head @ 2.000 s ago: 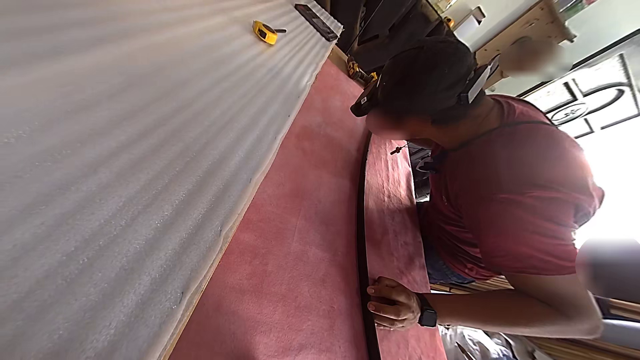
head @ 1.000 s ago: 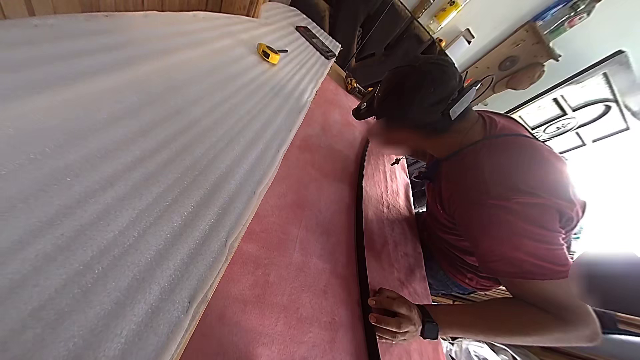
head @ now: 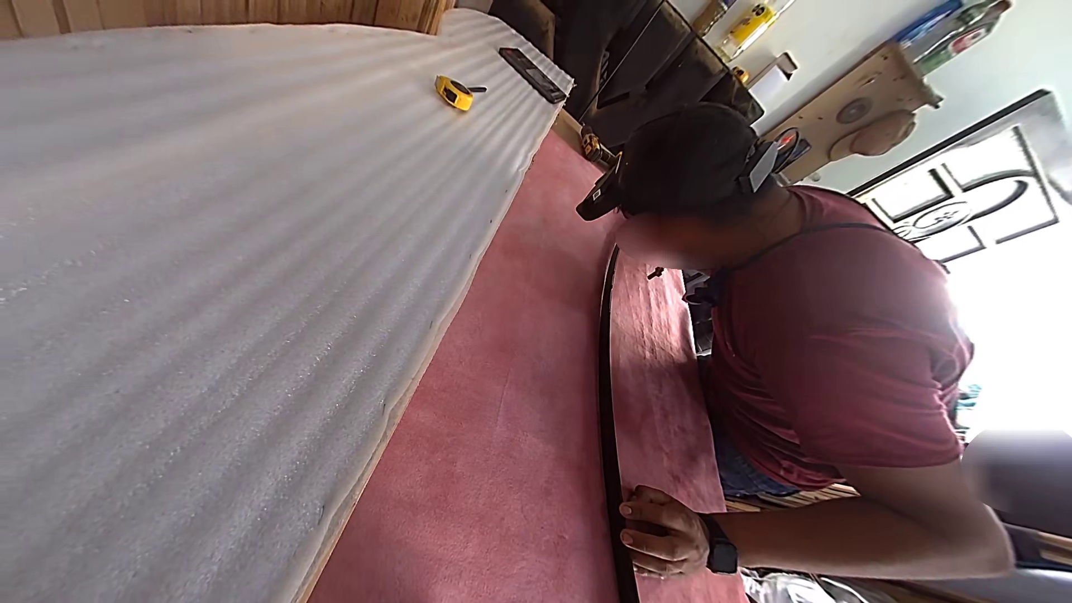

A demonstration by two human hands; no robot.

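Neither my left hand nor my right hand is in view. A co-worker in a dark cap and maroon shirt point(head: 854, 343) leans over a pink-red sheet point(head: 502, 394). The co-worker's hand point(head: 666, 532), with a black watch at the wrist, rests with bent fingers against a long, thin, curved black strip point(head: 606, 377) that lies along the sheet. A small dark object point(head: 656, 273) is on the sheet near the co-worker's face. The other hand of that person is hidden.
White ribbed foam sheeting point(head: 209, 293) covers the left side, with a yellow tape measure point(head: 455, 93) and a flat black object point(head: 532, 74) on it. A yellow-and-black power tool point(head: 593, 146) lies beyond the pink-red sheet. Wooden boards point(head: 218, 12) border the top left.
The view has shifted, bringing the wooden boards at the top left into sight. The co-worker's hand stays at the black strip.
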